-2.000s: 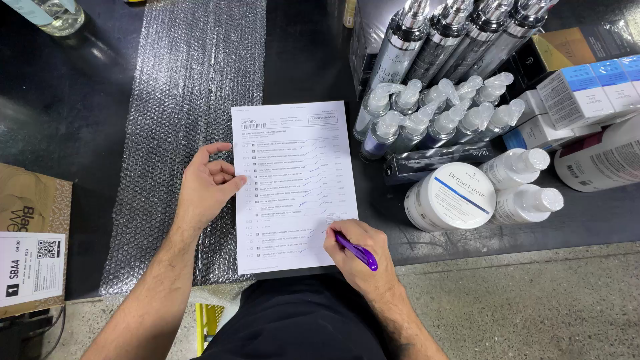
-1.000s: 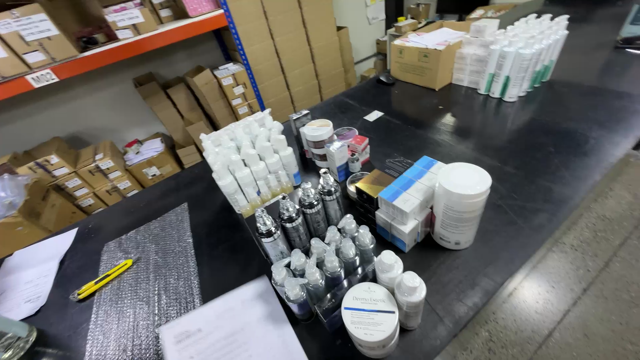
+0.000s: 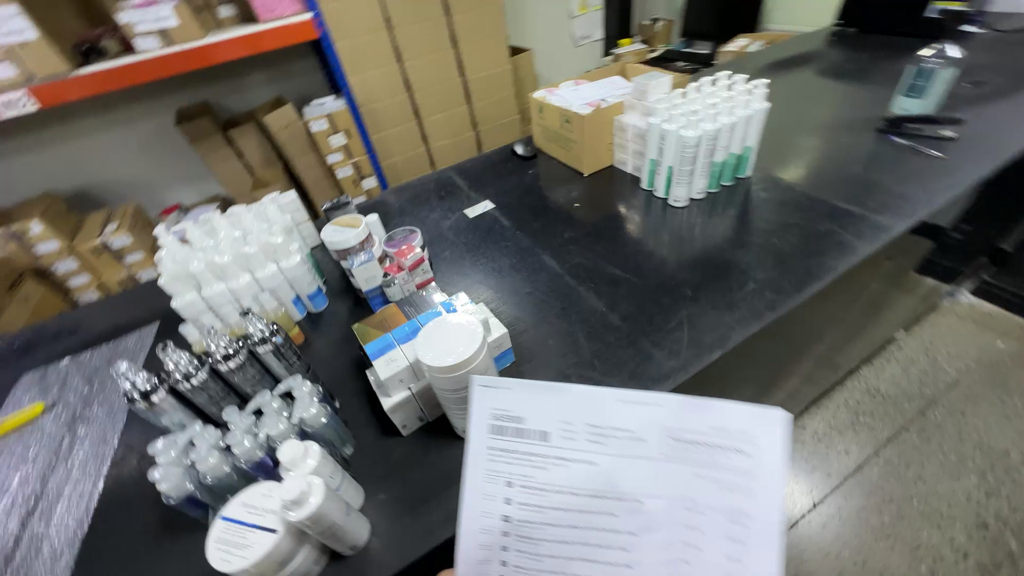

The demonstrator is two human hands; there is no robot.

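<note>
A printed paper sheet (image 3: 624,488) stands raised at the bottom, in front of the black table's edge. At its lower left corner only a sliver of a fingertip shows; which hand it belongs to cannot be told, and both hands are otherwise out of view. Left of the sheet are a large white tub (image 3: 454,360), white and blue cartons (image 3: 392,356), small white bottles (image 3: 324,512) and a white jar with a blue stripe (image 3: 248,532). Clear pump bottles (image 3: 212,468) and dark silver-topped bottles (image 3: 232,368) stand behind the jar.
White pump bottles (image 3: 240,264) crowd the left of the black table (image 3: 576,304), beside bubble wrap (image 3: 72,448) with a yellow cutter (image 3: 20,418). Farther back are green-and-white bottles (image 3: 700,148) and an open cardboard box (image 3: 576,132). A clear bottle (image 3: 928,80) stands at far right.
The view has swung up and across the table. The sheet, flat under both hands two seconds ago, is now raised off the table. The hands and purple pen have left view.
</note>
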